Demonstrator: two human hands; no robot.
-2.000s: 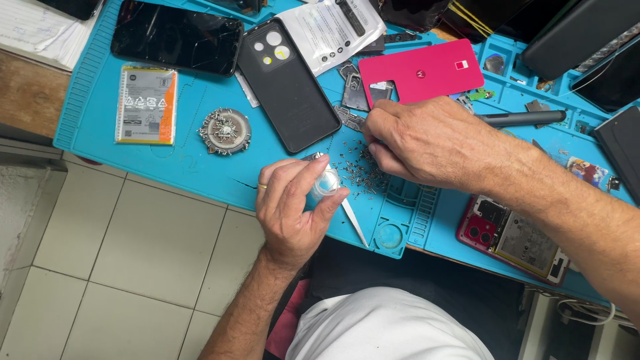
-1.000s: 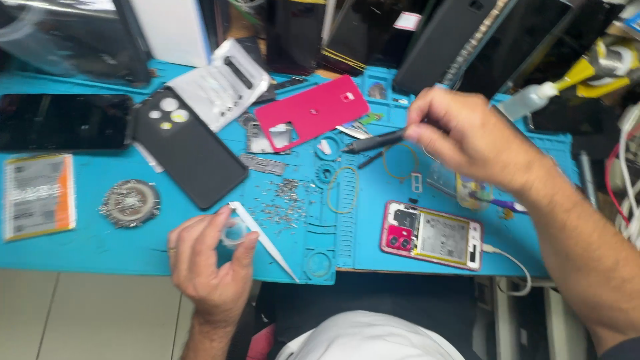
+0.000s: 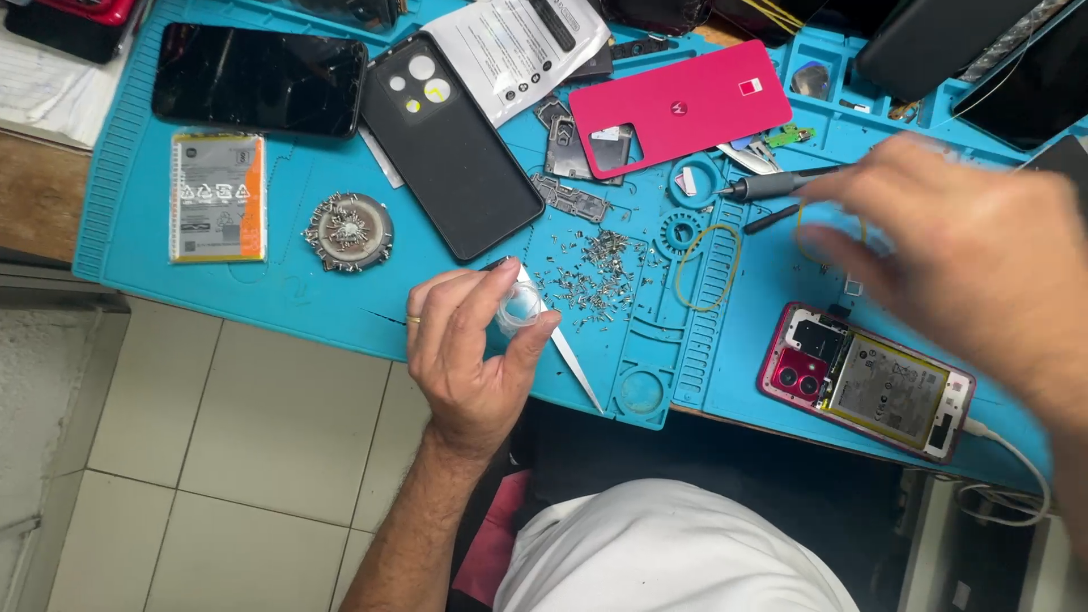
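My left hand (image 3: pixel 472 353) grips a small clear plastic container (image 3: pixel 519 306) between thumb and forefinger at the mat's front edge. White tweezers (image 3: pixel 574 365) lie beside it, partly behind the hand. Just right of the container, many small screws (image 3: pixel 599 276) are scattered on the blue repair mat (image 3: pixel 306 310). My right hand (image 3: pixel 909 221), blurred, is over the right side; its fingertips are near the end of a grey screwdriver (image 3: pixel 769 185), and whether it touches it I cannot tell. Below it lies an opened red phone (image 3: pixel 867 382) with its battery showing and a white cable plugged in.
A round magnet (image 3: pixel 348 231) covered with screws, a phone battery (image 3: pixel 218 197), a cracked black phone (image 3: pixel 259 81) and a black phone case (image 3: pixel 455 153) lie left. A pink Motorola back cover (image 3: pixel 680 110) rests on metal parts. A rubber band (image 3: pixel 708 268) lies near the mat's grooves.
One second ago my right hand held the grey screwdriver up; now the tool lies on the mat. Two seconds ago that hand was over the screws. The left hand still has the container. The view has shifted.
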